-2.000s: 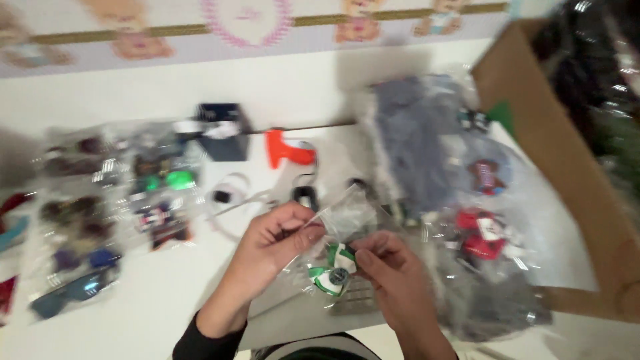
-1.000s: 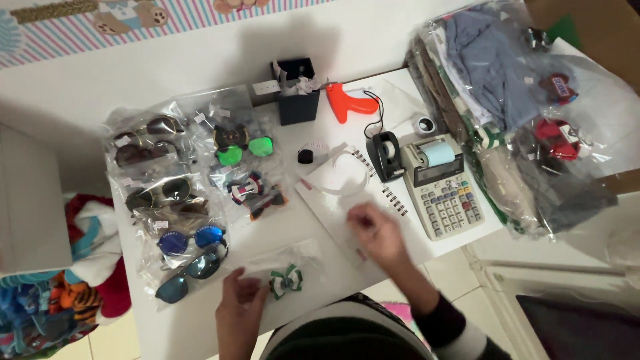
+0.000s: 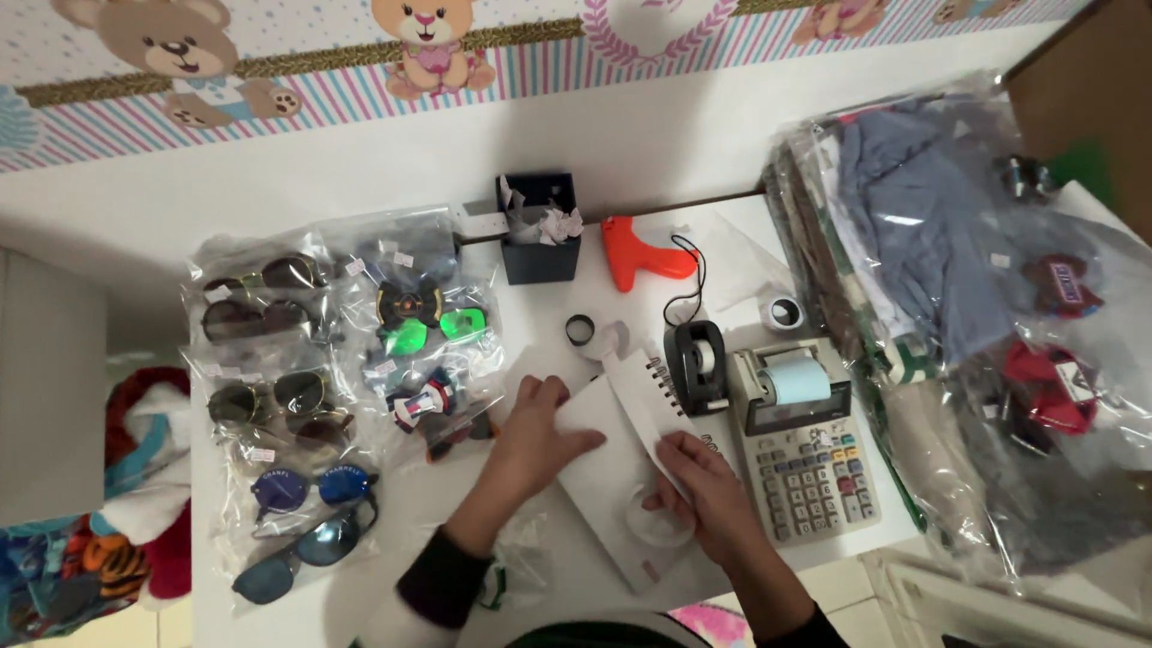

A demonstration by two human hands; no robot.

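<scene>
My right hand [image 3: 697, 490] grips the lower part of a strip of paper or card [image 3: 641, 405] lifted over a spiral notebook [image 3: 585, 477]; a translucent round roll shows under its fingers. My left hand [image 3: 540, 441] lies at the notebook's left side, thumb and fingers apart, nothing seen in its grip. Below my left forearm, a clear plastic bag [image 3: 526, 549] with a green and white bow is partly hidden by the sleeve. A black tape dispenser [image 3: 697, 369] stands right of the notebook, beside a printing calculator [image 3: 814, 486].
Bagged sunglasses [image 3: 270, 396] and bows cover the table's left side. Toward the wall stand a dark box [image 3: 540, 256] with crumpled paper and an orange tagging gun [image 3: 639, 256]. A dark ring [image 3: 580, 329] and a white roll [image 3: 781, 311] lie nearby. Bagged clothes [image 3: 927, 234] are piled at right.
Both hands have left the bagged bow, which my left hand touched a second ago. They are now over the notebook, my right hand holding up the strip.
</scene>
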